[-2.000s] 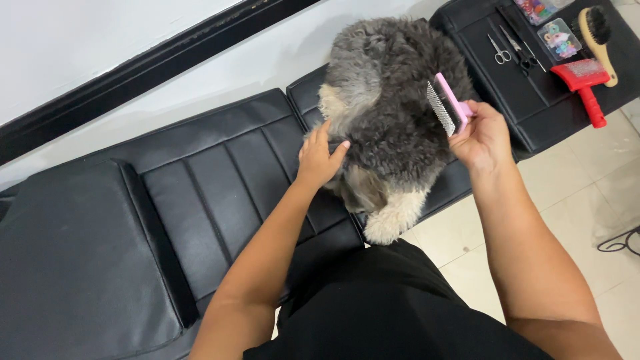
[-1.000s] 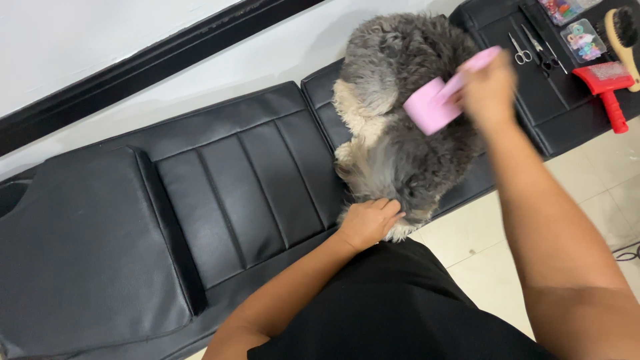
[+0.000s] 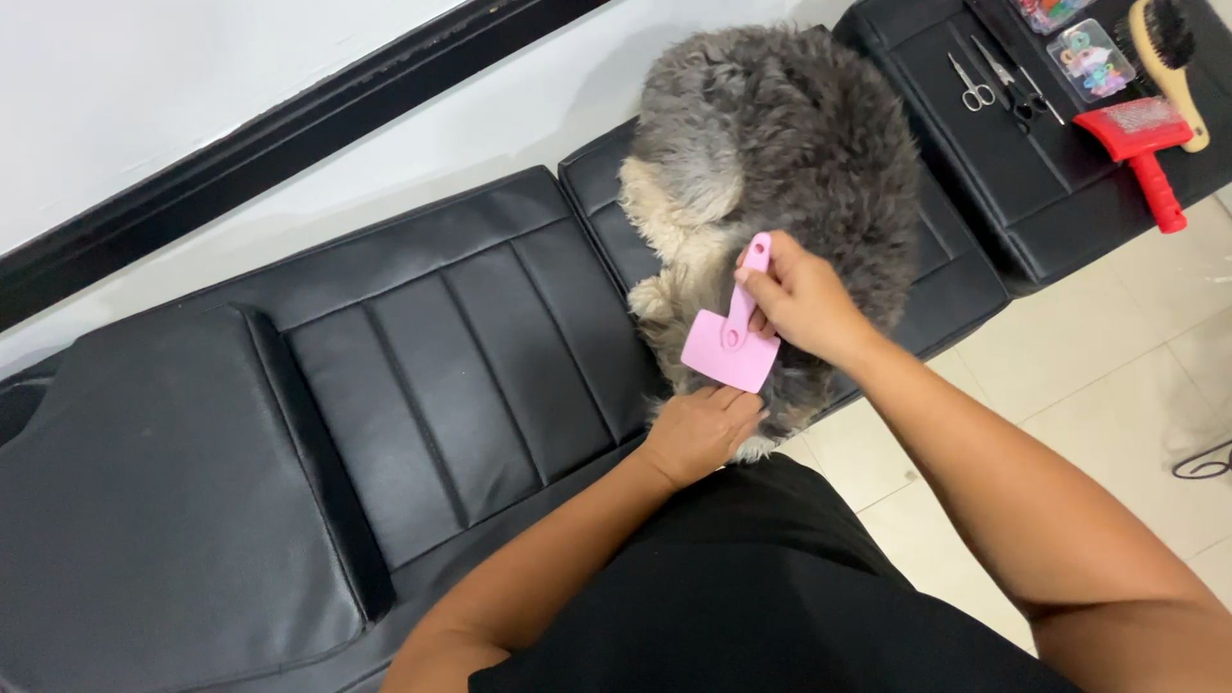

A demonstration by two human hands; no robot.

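A curly grey and cream dog [image 3: 818, 144] lies curled on a black padded seat. My right hand [image 3: 799, 294] grips the handle of a pink slicker brush [image 3: 731, 358]; its flat back faces up, and the bristle side is hidden against or just over the fur. Just below the brush head, my left hand [image 3: 705, 433] rests on the dog's fur near my lap, its fingers bent over the coat. Whether those fingers pinch any hair cannot be told.
On the raised black cushion [image 3: 924, 58] at the upper right lie small scissors [image 3: 974, 94], black-handled scissors [image 3: 1015, 96], a thin metal tool [image 3: 1042, 94], a case of small colourful bands [image 3: 1090, 63], a red slicker brush [image 3: 1141, 135] and a wooden bristle brush [image 3: 1169, 72]. A white wall runs behind.
My left hand has moved from the dog's cream-furred side to the fur near my lap. My right hand has brought the pink brush down from the dog's back to just above my left hand.
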